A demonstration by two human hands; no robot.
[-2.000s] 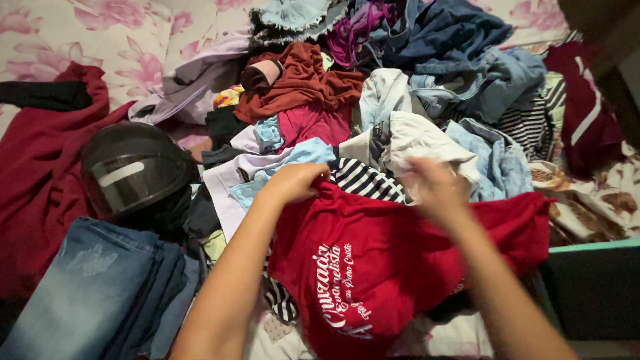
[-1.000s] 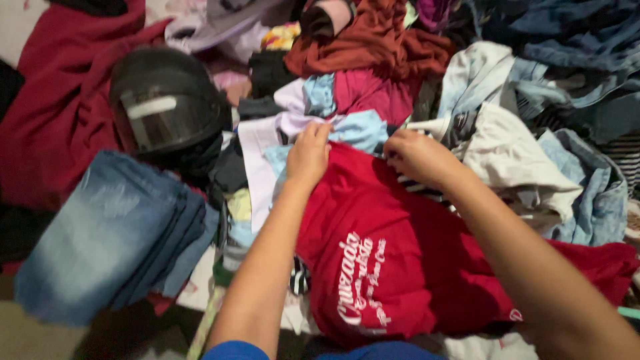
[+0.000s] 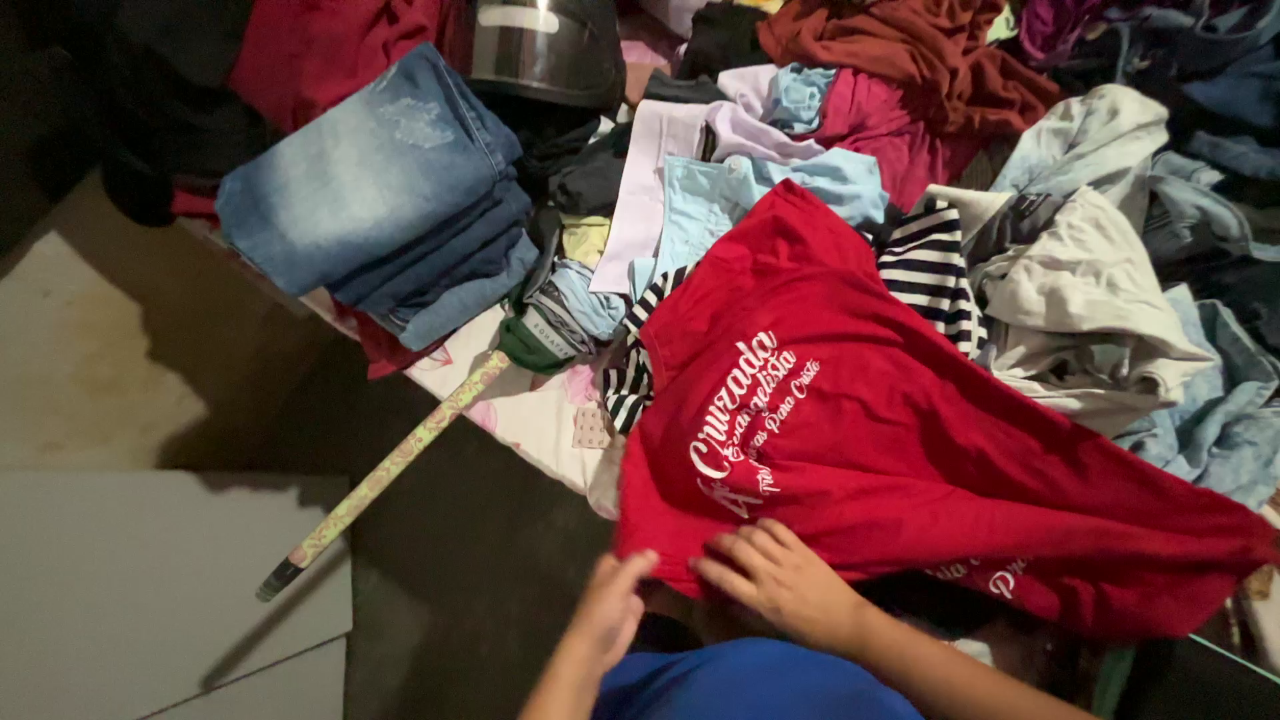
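Note:
A red T-shirt (image 3: 860,400) with white lettering lies spread over the heap of clothes, its near edge close to my body. At its near left corner is my left hand (image 3: 615,600), thumb against the cloth; whether it grips is hard to see. My right hand (image 3: 765,570) rests on the near edge just to the right, fingers bent over the red fabric. Under and beside the shirt show a black-and-white striped garment (image 3: 925,275), a light blue cloth (image 3: 705,200) and an off-white garment (image 3: 1080,300).
Folded blue jeans (image 3: 370,180) lie stacked at the upper left, beside a dark helmet with a visor (image 3: 545,45). A patterned stick with a black tip (image 3: 400,450) juts over the bed's edge above the floor. Rust-coloured cloth (image 3: 910,60) lies at the back.
Both hands have moved from the shirt's far edge to its near edge by my body. The shirt's far part now lies uncovered by hands. The view has shifted left and down.

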